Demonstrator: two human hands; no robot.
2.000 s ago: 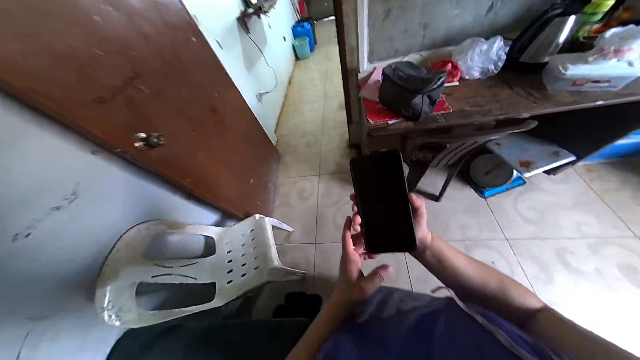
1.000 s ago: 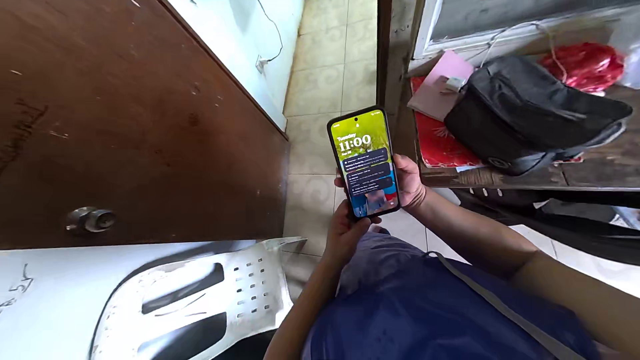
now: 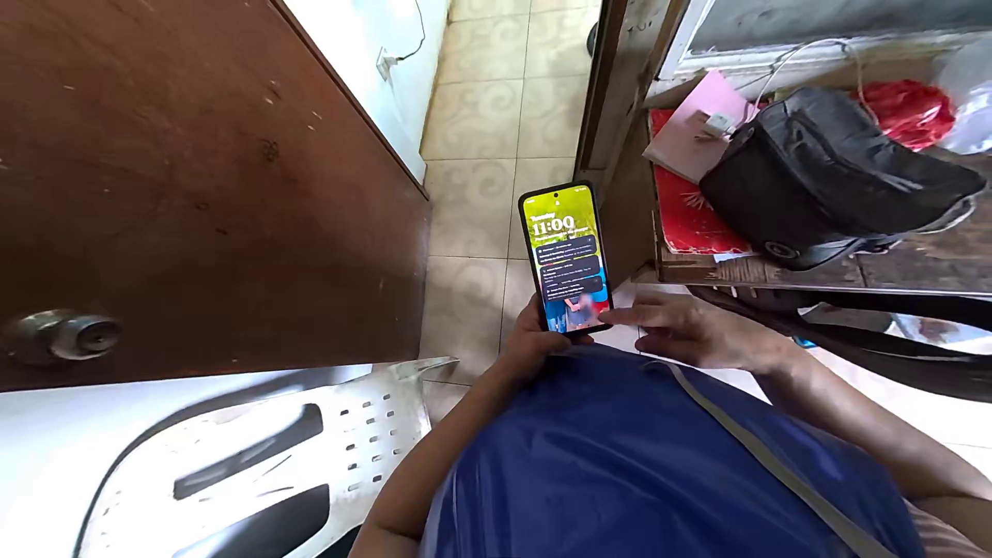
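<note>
A smartphone [image 3: 566, 260] in a dark frame is held upright at the centre, its lit lock screen showing a clock and several notices. My left hand [image 3: 536, 335] grips the phone's lower left corner, with the thumb along the bottom edge. My right hand [image 3: 690, 329] is off the phone's side, its index finger stretched to the lower right corner of the screen; whether the fingertip touches it I cannot tell. A blue apron or cover [image 3: 659, 473] with a grey strap lies over my front, below both hands.
A brown wooden door [image 3: 209, 194] with a round metal knob [image 3: 85, 335] stands at left, above a white plastic chair [image 3: 364, 442]. At right, a wooden shelf [image 3: 845, 275] bears a black bag [image 3: 821, 178], a red plastic bag [image 3: 911, 112] and a pink card [image 3: 701, 128].
The phone's screen was dark two seconds ago and is lit now. My right hand has left the phone's right side and its finger points at the screen. The view has moved closer to the shelf.
</note>
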